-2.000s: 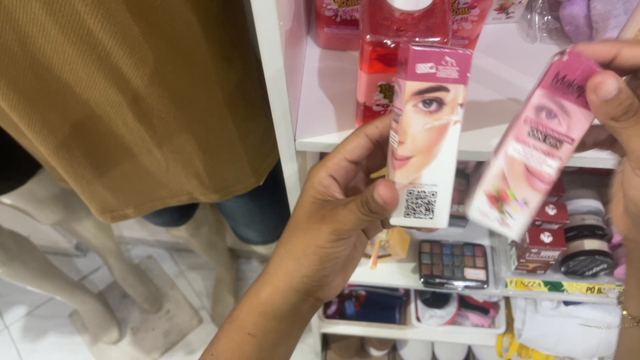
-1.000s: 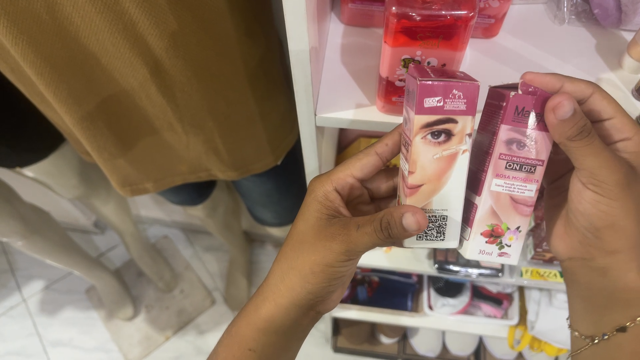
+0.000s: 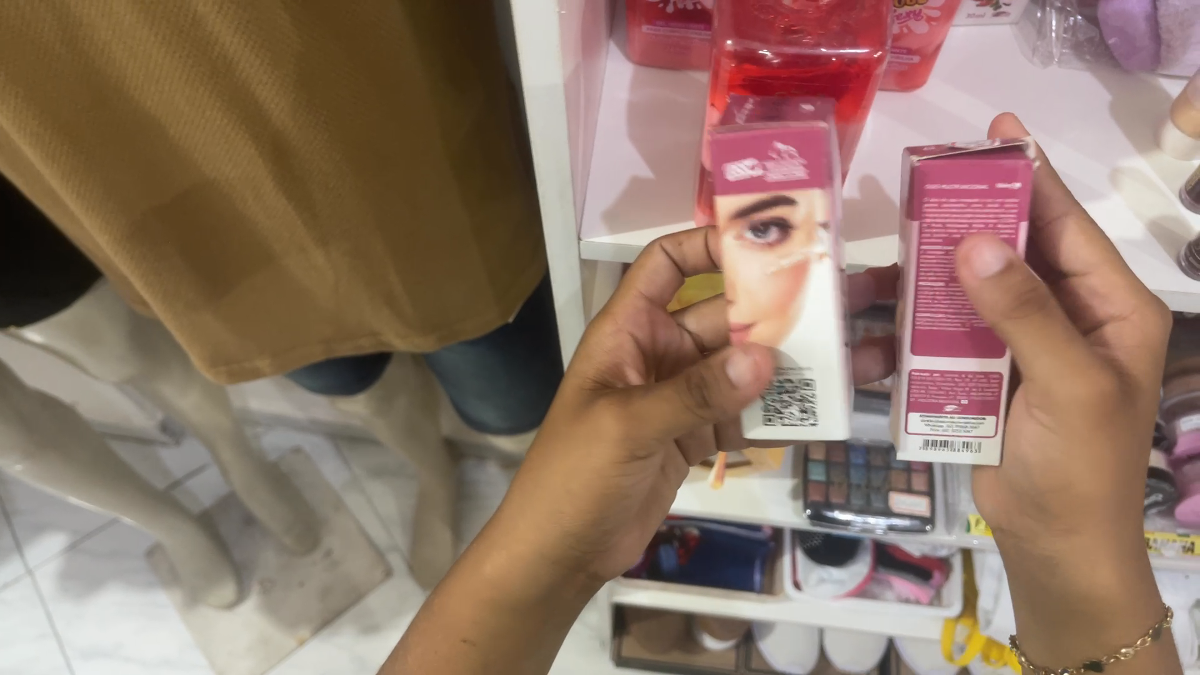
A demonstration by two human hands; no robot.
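Observation:
My left hand (image 3: 647, 394) grips a small upright cardboard cosmetic box (image 3: 787, 272), its side with a printed eye and cheek picture and a square code facing me. Beside it, apart by a narrow gap, my right hand (image 3: 1069, 347) holds a second pink and white cosmetic box (image 3: 961, 394), whose text-covered side faces me with the thumb over it. Its top flap looks slightly lifted. Fingertips of my left hand reach past the first box toward the second; whether they touch it I cannot tell. Behind the first box stands a large bottle of red liquid (image 3: 797, 56).
White shelves (image 3: 647, 187) hold more red bottles, an eyeshadow palette (image 3: 867, 483), a tray with small goods (image 3: 877, 572) and white shoes (image 3: 787, 647) low down. At left, mannequin legs (image 3: 103, 469) stand on a base, beside a brown garment (image 3: 328, 169).
The box in my right hand has been turned; its printed picture side faced me before and its text side does now. The two boxes, side by side a second ago, are now farther apart.

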